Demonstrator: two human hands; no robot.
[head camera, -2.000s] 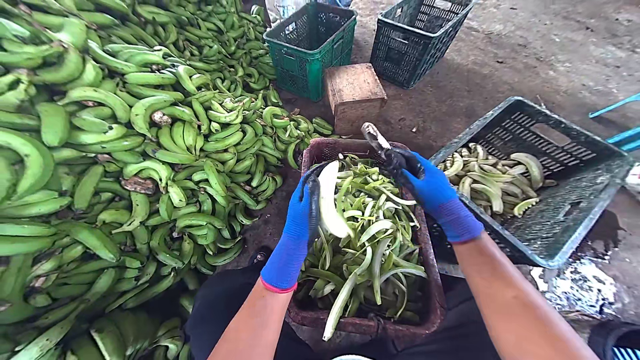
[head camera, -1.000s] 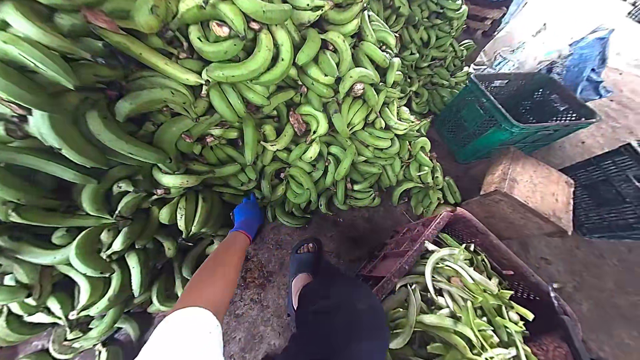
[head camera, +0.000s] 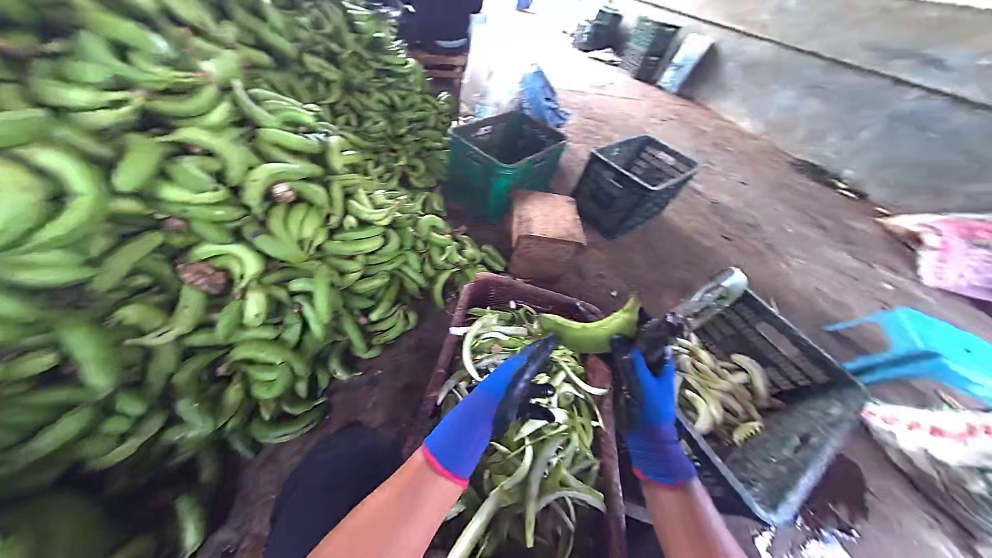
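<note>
A green plantain lies across the top of a dark red crate heaped with peels. My right hand, in a blue glove with black palm, grips its right end, along with a tool with a pale, worn handle or wrap; its working end is hidden. My left hand, gloved alike, is apart from the plantain over the peels, fingers spread, holding nothing visible. To the right, peeled plantains lie in a tilted dark crate.
A large pile of green plantains fills the left. Ahead stand a wooden block, a green crate and a black crate. At right are a turquoise plastic item and sacks. A concrete wall runs behind.
A second ago my left hand was at the plantain pile; now it is back over the peel crate, and an unpeeled plantain is in my right hand. The view has swung right.
</note>
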